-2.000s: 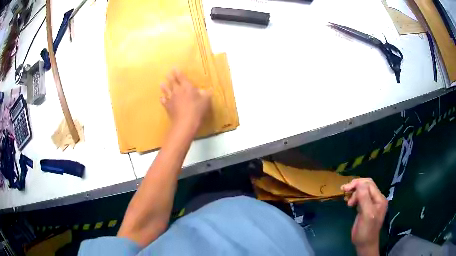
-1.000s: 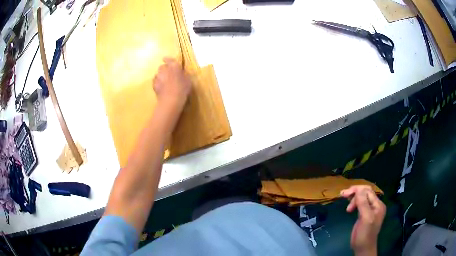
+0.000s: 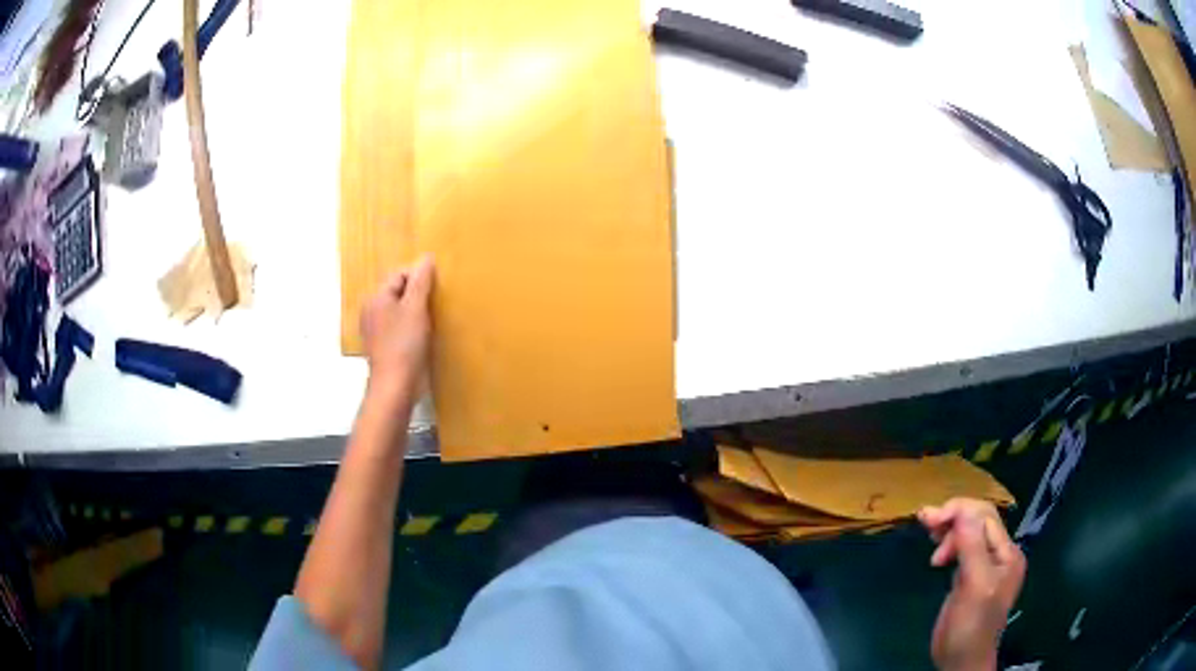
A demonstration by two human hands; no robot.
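A large orange-brown card pattern [image 3: 551, 262] lies over a stack of similar pieces [image 3: 374, 197], whose edges show at its left. Its lower end reaches over the table's near edge. My left hand [image 3: 398, 321] pinches its left edge. A pattern bundle [image 3: 839, 485] is below the table edge, its left end in shadow by my body. My right hand [image 3: 977, 557] has its fingertips closed at the bundle's lower right edge; whether a cord is between them cannot be made out.
Two dark weights [image 3: 729, 43] [image 3: 866, 13] and shears [image 3: 1043, 177] lie right of the stack. At left are a brown strip [image 3: 203, 157] on card scraps [image 3: 184, 282], a navy folded strip [image 3: 179, 368], a calculator [image 3: 76, 232] and a grey box [image 3: 131, 131]. Card sheets [image 3: 1167, 79] lie far right.
My left hand has moved from the stack's right part to the left edge of the top pattern, which now lies turned over the stack, nearer me. My right hand stays by the bundle.
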